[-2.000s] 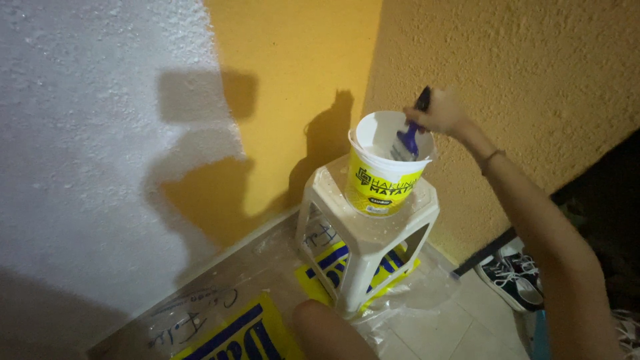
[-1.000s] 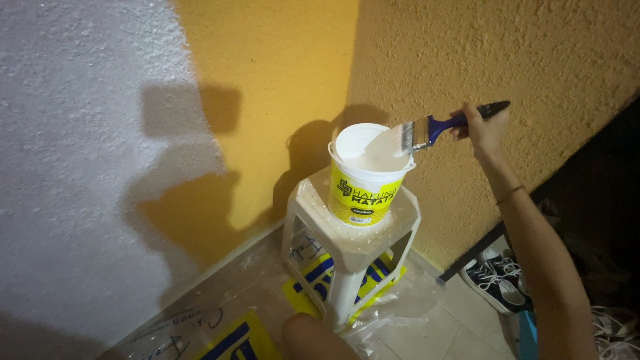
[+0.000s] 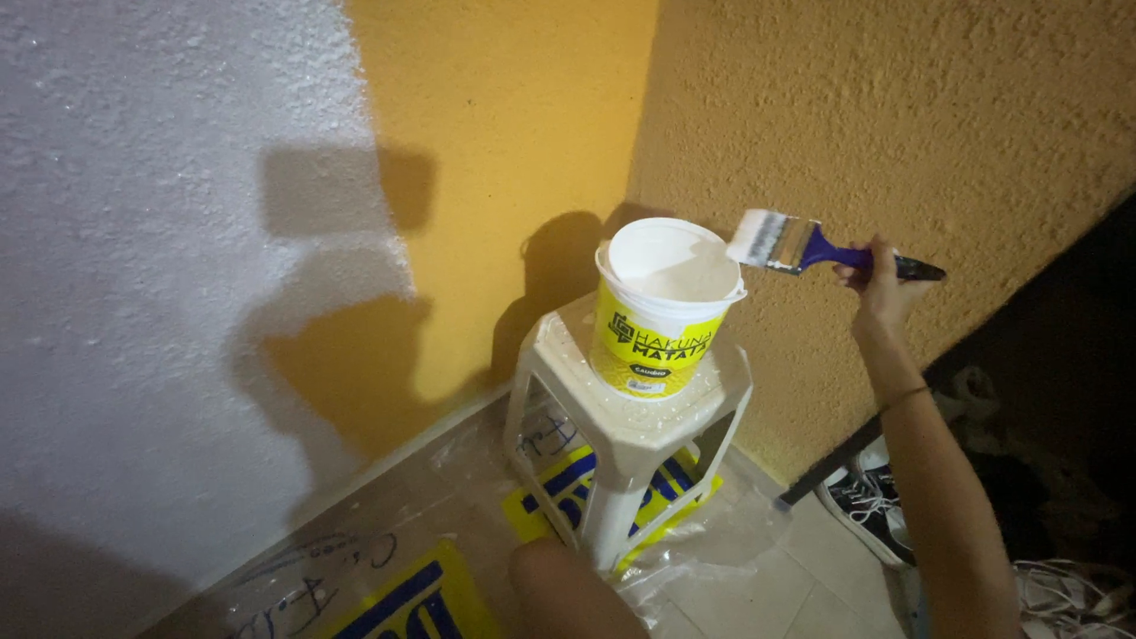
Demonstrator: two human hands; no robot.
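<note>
My right hand [image 3: 879, 275] is closed around the blue and black handle of a flat paintbrush [image 3: 785, 241], held level to the right of the bucket's rim. White paint coats its bristles, whose tips are beside or just over the rim. A white plastic bucket [image 3: 655, 342] with a yellow printed label holds whitish paint and stands on a cream plastic stool [image 3: 635, 424] spotted with droplets. My left hand is out of the frame. A bare limb, perhaps my knee, shows at the bottom edge.
Left of the corner, the wall is part white [image 3: 177, 222], part yellow-orange [image 3: 506, 133]; a rough ochre wall [image 3: 870, 115] stands at right. Printed plastic sheeting [image 3: 426, 595] covers floor by the stool. Black and white sneakers [image 3: 874, 506] and tangled white cords [image 3: 1065, 599] lie at lower right.
Two seconds ago the brush was dipped in the bucket, bristles down. My right hand has lifted it out and moved right, and the brush now lies level beside the rim.
</note>
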